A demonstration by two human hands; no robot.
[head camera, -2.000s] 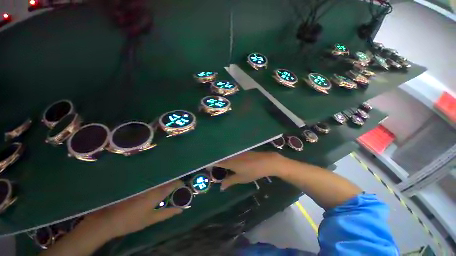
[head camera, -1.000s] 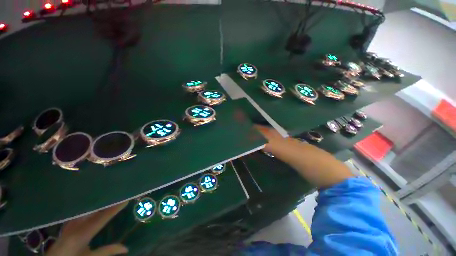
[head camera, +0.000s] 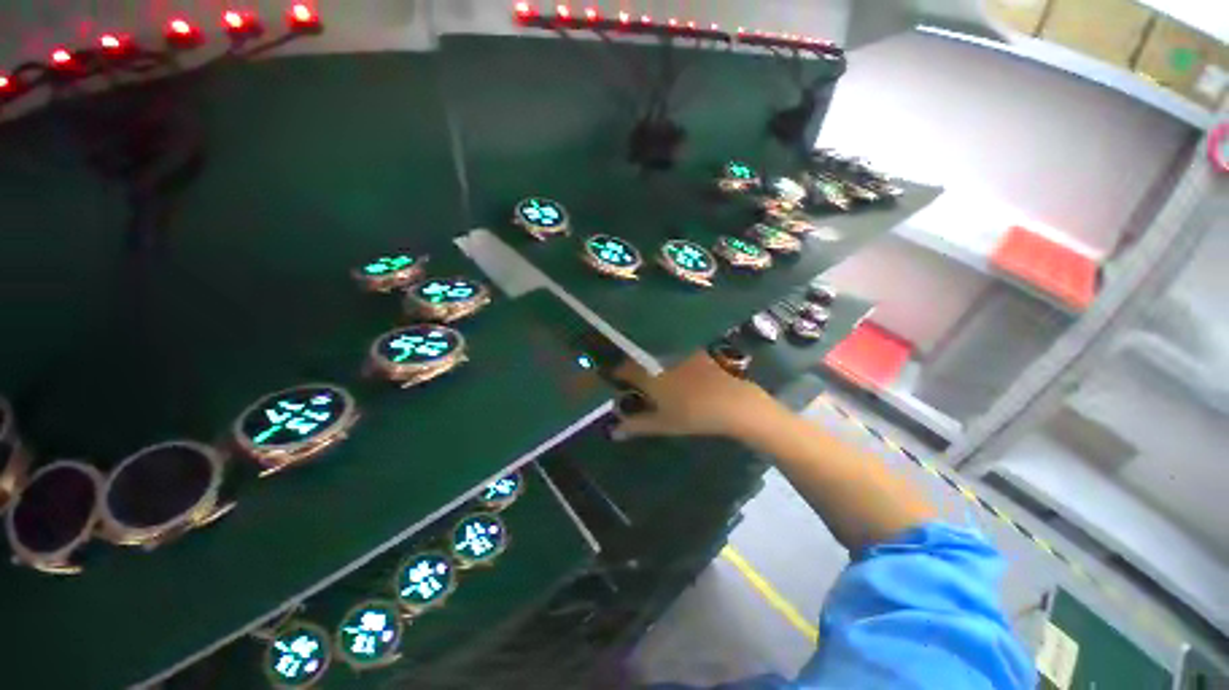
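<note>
My right hand [head camera: 690, 396] is at the front edge of the upper green shelf [head camera: 512, 384], by the pale strip between two shelf sections. Its fingers are blurred. A small dark round thing [head camera: 631, 402] shows by the fingertips; whether I grip it is unclear. A small light spot shows just left of the fingers. On the upper shelf lie watch heads with lit cyan digits [head camera: 297, 422] and watch heads with black screens [head camera: 163, 488]. On the lower tier, several lit watch heads [head camera: 425, 580] stand in a row. My left hand is not in view.
More watches [head camera: 687, 260] lie on the far shelf section. Dark cable bundles [head camera: 656, 138] hang behind it. Red lights [head camera: 235, 22] line the top rail. Red trays [head camera: 869, 353] sit on white shelving at the right. A yellow line [head camera: 768, 593] marks the grey floor.
The view has swung right. My left hand has left the picture from the lower tier. My right hand left the lower watches and stays at the shelf edge. The lower watches now show lit screens.
</note>
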